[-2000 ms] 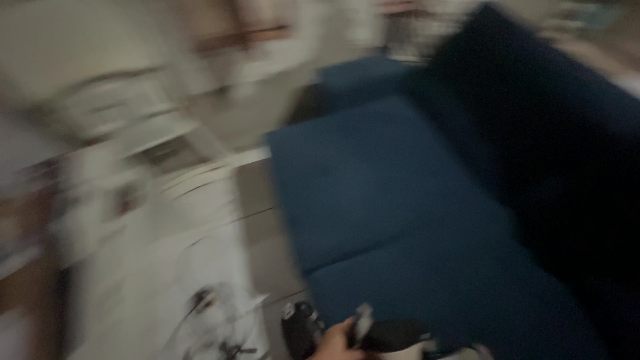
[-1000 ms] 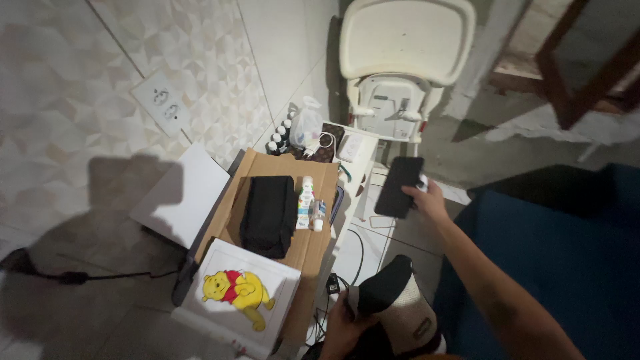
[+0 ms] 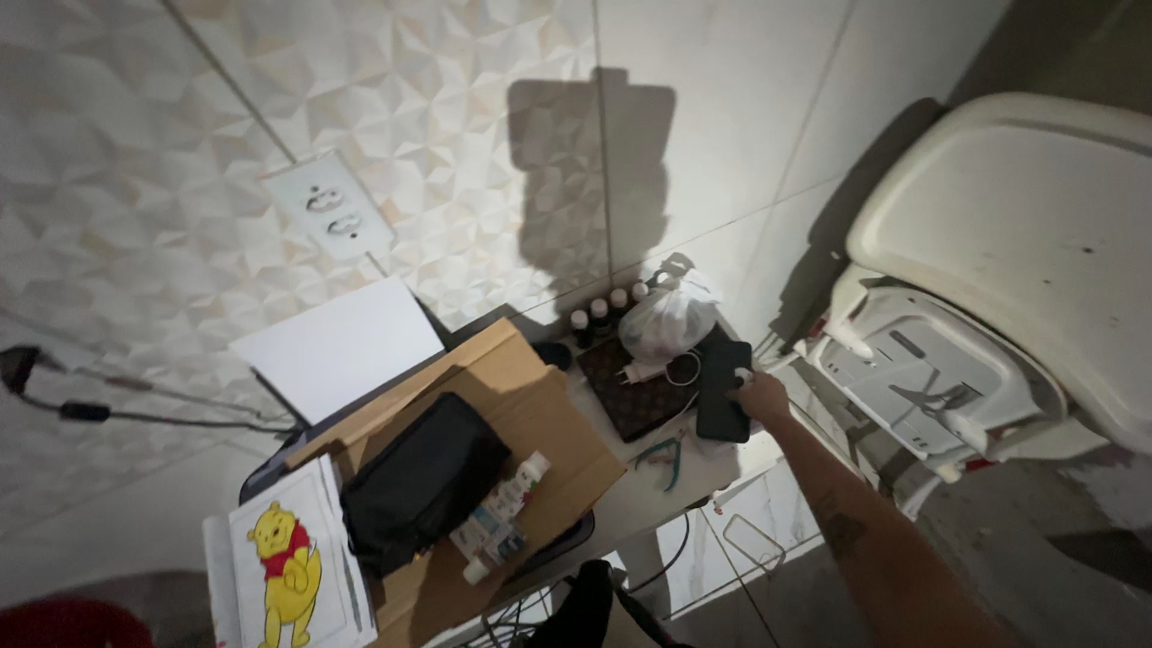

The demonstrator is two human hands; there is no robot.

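My right hand (image 3: 760, 398) grips a dark smartphone (image 3: 723, 391) by its side, over the right end of a white table (image 3: 697, 472). Left of the phone, a white charger (image 3: 643, 369) with its cable lies on a brown patterned case (image 3: 621, 396), beside a knotted white plastic bag (image 3: 670, 315). Teal-handled pliers (image 3: 666, 461) lie in front. A black pouch (image 3: 427, 481) and small tubes and bottles (image 3: 499, 517) rest on cardboard (image 3: 576, 432). At the bottom edge is part of a black and light bag (image 3: 598, 603). My left hand is out of view.
A white high chair (image 3: 999, 234) stands at the right. Several small dark bottles (image 3: 600, 315) line the wall. A wall socket (image 3: 330, 205), white sheet (image 3: 342, 346), black cable (image 3: 85, 411) and Winnie-the-Pooh picture (image 3: 288, 571) are at the left. Cables (image 3: 675, 562) hang below the table.
The view has swung far toward the tiled wall. My right hand has carried the phone from beside the table to over its right end. My left hand, at the bag one second ago, has left the view.
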